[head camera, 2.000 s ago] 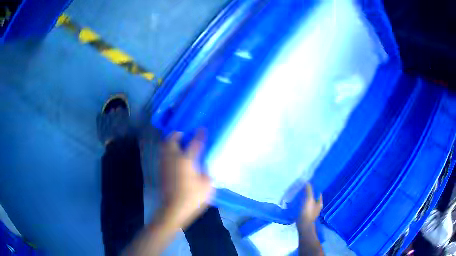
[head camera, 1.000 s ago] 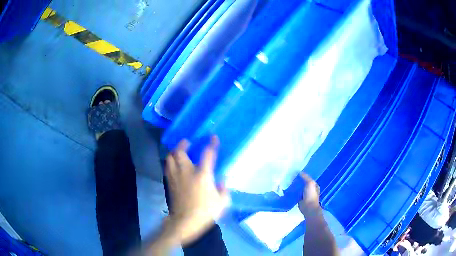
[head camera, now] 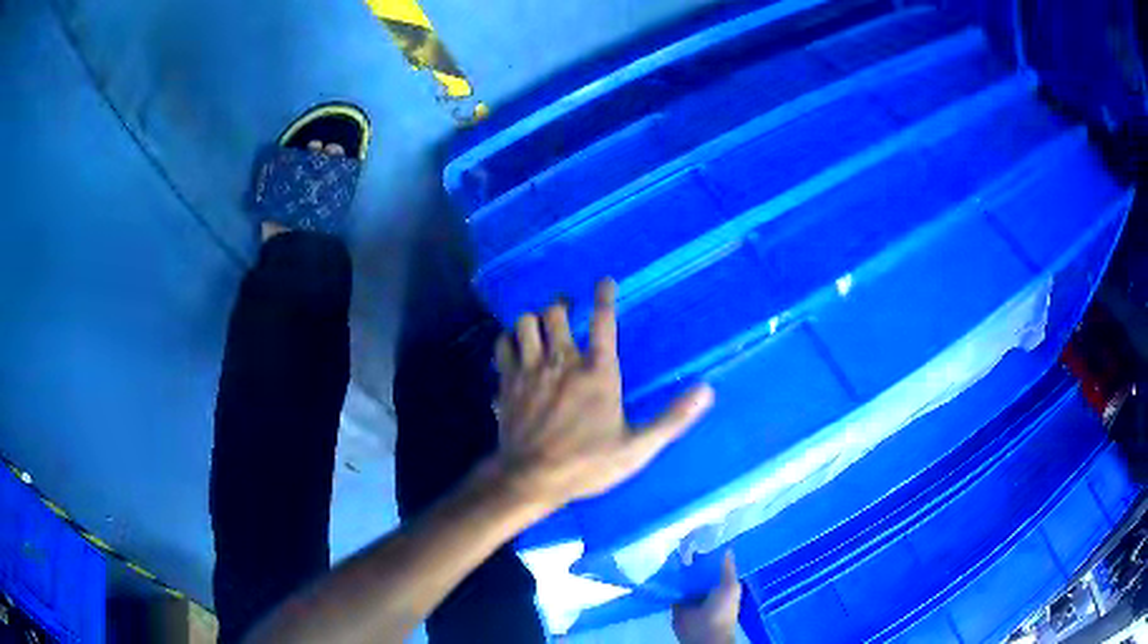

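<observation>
A blue plastic crate [head camera: 806,365] with ribbed sides lies in front of me, its inside lined with a white sheet [head camera: 806,466]. More blue crates are stacked against it on the far side. My left hand [head camera: 567,403] is spread on the near end of the crates, fingers apart. My right hand [head camera: 711,610] is at the lined crate's near lower rim, small and partly cut off by the bottom edge, thumb up; its fingers are hidden, so its hold is unclear.
Blue floor with black-and-yellow tape [head camera: 422,44] lies at the upper left. My slippered foot [head camera: 309,183] and dark trouser legs stand left of the crates. Another blue crate [head camera: 932,554] is at the lower right. A blue object [head camera: 50,566] is at the lower left.
The view has turned. The lined crate now shows more of its ribbed outer side and less of its liner. My left hand has moved onto the crate sides; my right hand sits lower in view.
</observation>
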